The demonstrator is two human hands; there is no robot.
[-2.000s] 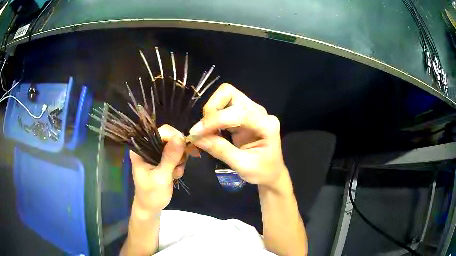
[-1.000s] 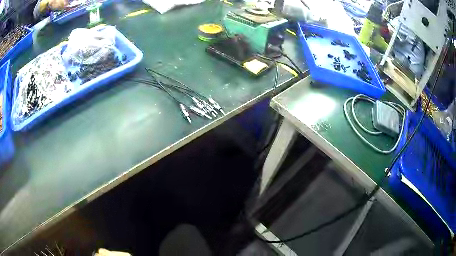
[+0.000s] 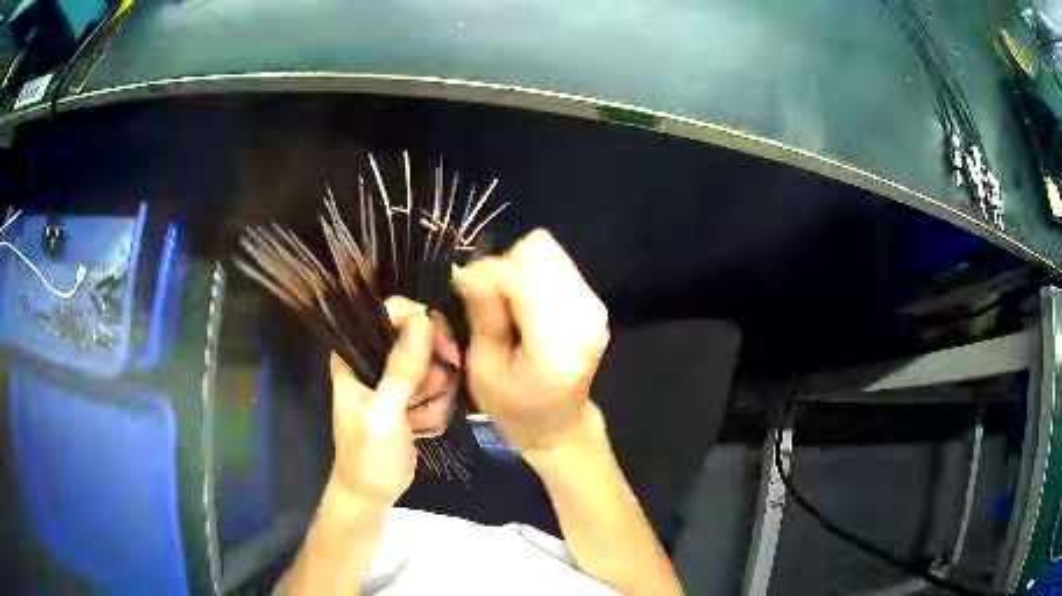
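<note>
A bunch of thin black cables (image 3: 367, 332) fans upward over the dark space before the bench. My left hand (image 3: 384, 408) is closed around its lower part. The dense cables at the left have pale brownish stripped ends (image 3: 280, 262). A smaller group at the right has pale tips with orange-gold tufts (image 3: 437, 221) sticking sideways. My right hand (image 3: 530, 338) is curled at the right side of the bunch, beside the left fingers, at the black cables below the tufts. Its fingertips are partly hidden, and its exact hold cannot be made out. Thin ends show below my left hand.
The green bench (image 3: 524, 41) with its metal edge curves across the top. Black leads with silvery-white ends (image 3: 976, 181) lie on it at right. Blue trays (image 3: 99, 477) stand at left, one with small parts. A grey metal frame (image 3: 769, 501) stands at right. White clothing is below.
One second ago the view faced the bench to the right; now it faces the cables again. Compared with two seconds ago, my right hand has turned from a fingertip pinch to a curled pose.
</note>
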